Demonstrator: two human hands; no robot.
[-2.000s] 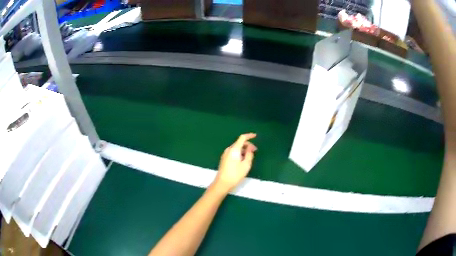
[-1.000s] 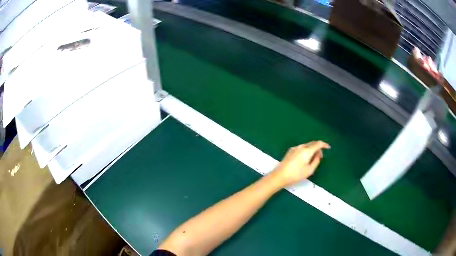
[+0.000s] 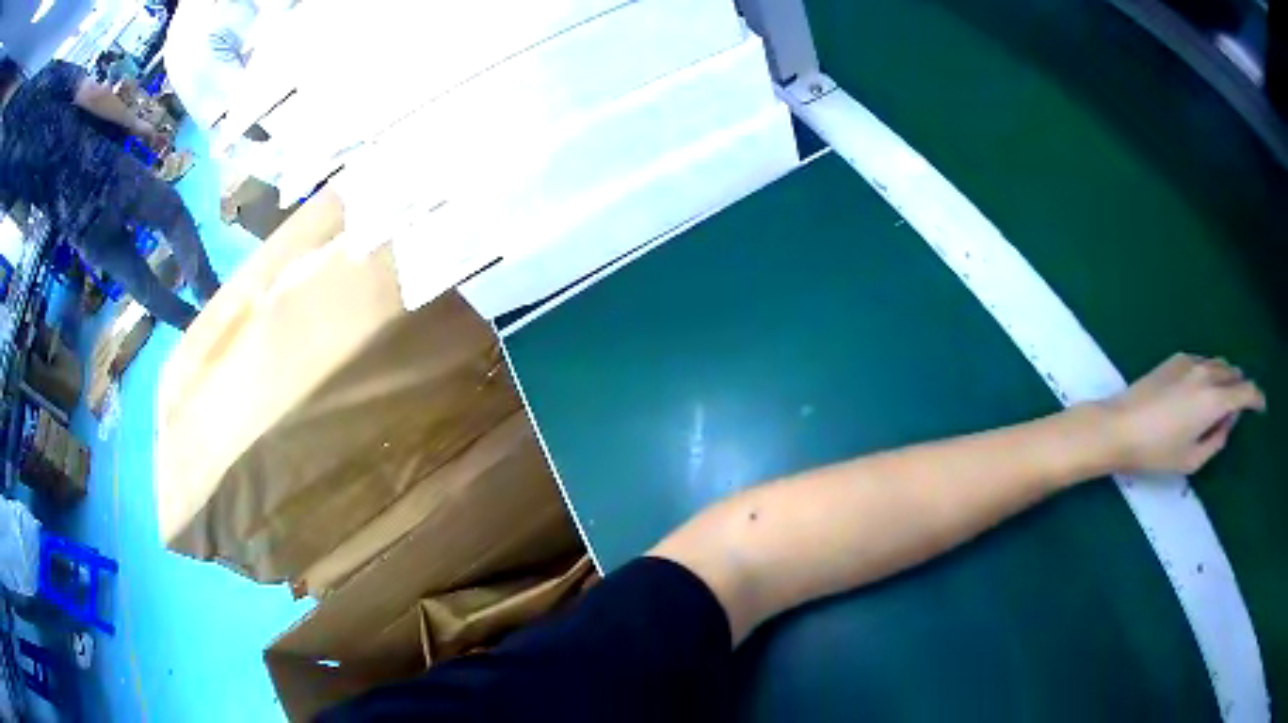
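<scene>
My left hand (image 3: 1184,414) reaches over the white edge rail (image 3: 1010,283) at the right, its wrist above the rail and its fingers loosely curled over the green conveyor belt (image 3: 975,85). It holds nothing that I can see. My bare forearm and dark sleeve cross the green worktable (image 3: 664,381). My right hand is out of the picture. Stacked white retail boxes (image 3: 622,184) overlap at the table's far left end, close to the rail.
A large brown carton (image 3: 410,607) with crumpled kraft paper (image 3: 325,396) stands against the table's left edge. A grey post (image 3: 785,43) rises by the rail. Beyond are blue flooring, a blue stool (image 3: 78,579) and a standing person (image 3: 99,177) at the far left.
The view has swung left and down. The upright white box on the belt and my right arm have left the picture. More of the carton shows. My left hand now appears farther right, still empty.
</scene>
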